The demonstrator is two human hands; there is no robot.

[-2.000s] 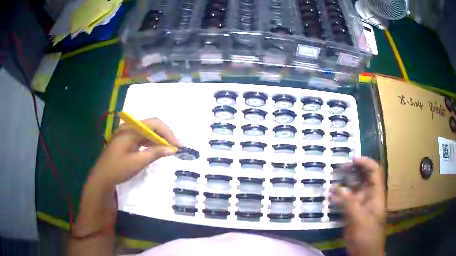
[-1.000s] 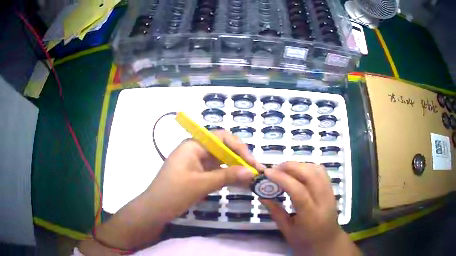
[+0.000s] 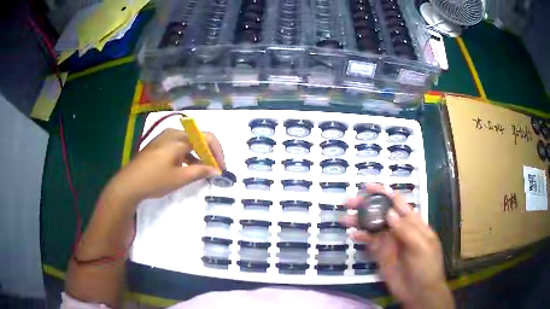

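My left hand (image 3: 172,160) is closed around a yellow flat stick (image 3: 200,143). The stick's lower tip meets a black-rimmed disc (image 3: 223,179) at the tray's left part; whether the disc sits in a pocket is not clear. My right hand (image 3: 407,244) holds a dark round lens unit (image 3: 373,212) between its fingers over the tray's right part, slightly blurred. The white tray (image 3: 163,235) holds rows of black-rimmed parts (image 3: 333,167) with pale centres. My right hand hides some pockets at the lower right.
A clear plastic organizer (image 3: 283,66) stands behind the tray. Brown cardboard (image 3: 488,175) with handwriting, a label (image 3: 535,188) and dark discs lies at right. Yellow slips (image 3: 99,24) lie far left, a white fan (image 3: 456,12) back right. A red cord (image 3: 69,169) runs down the left.
My hands have moved apart. My left hand went left with the yellow stick, and my right hand went right with a lens unit. The lone disc low on the cardboard is gone from its spot.
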